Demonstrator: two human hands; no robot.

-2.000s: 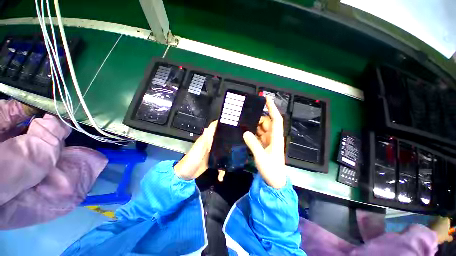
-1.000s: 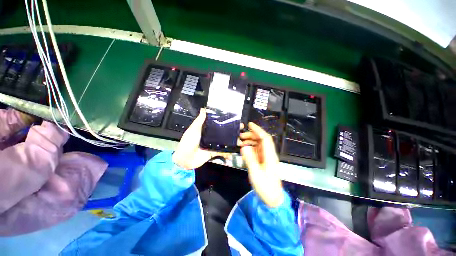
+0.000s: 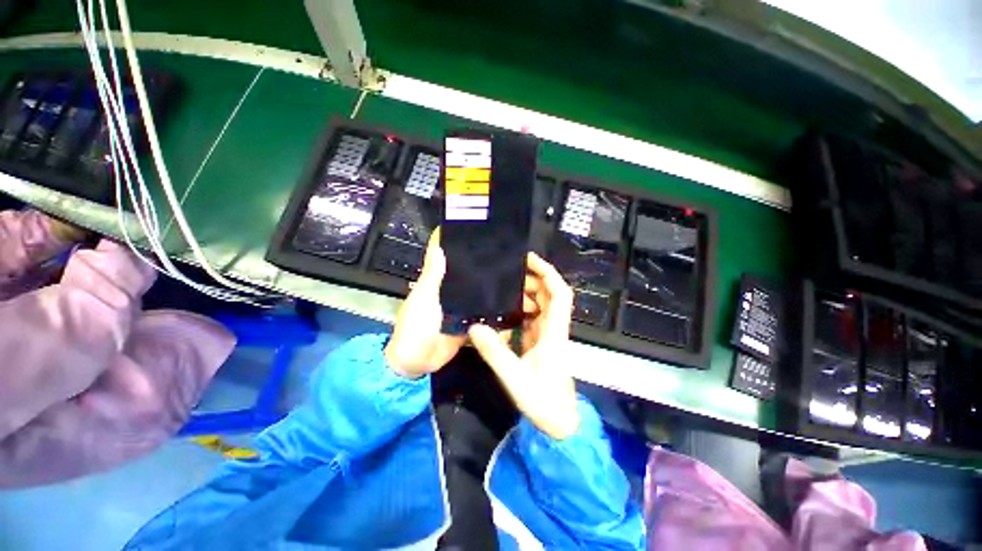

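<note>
A black smartphone [image 3: 490, 248] is held upright over the middle of the phone tray. Its screen shows white blocks with orange-yellow ones among them at the upper left. My left hand [image 3: 423, 323] grips its lower left side. My right hand [image 3: 538, 350] is at its lower right, with the thumb at the bottom edge and fingers at the side. The black phone tray [image 3: 698, 323] lies in front of me with phones in its pockets, two left and two right of the held phone. The held phone hides most of the middle pocket.
Black labelled packs [image 3: 757, 323] lie right of the tray. Another phone tray [image 3: 805, 377] and stacked trays [image 3: 905, 221] are at the right. White cables [image 3: 151, 205] hang at left before a further tray [image 3: 54, 135]. Pink sleeves [image 3: 108, 355] show on both sides.
The phone's screen changed from white blocks, through a bright white glare view, to white and orange-yellow blocks. The phone is higher than at first, and my right thumb has moved to its bottom edge.
</note>
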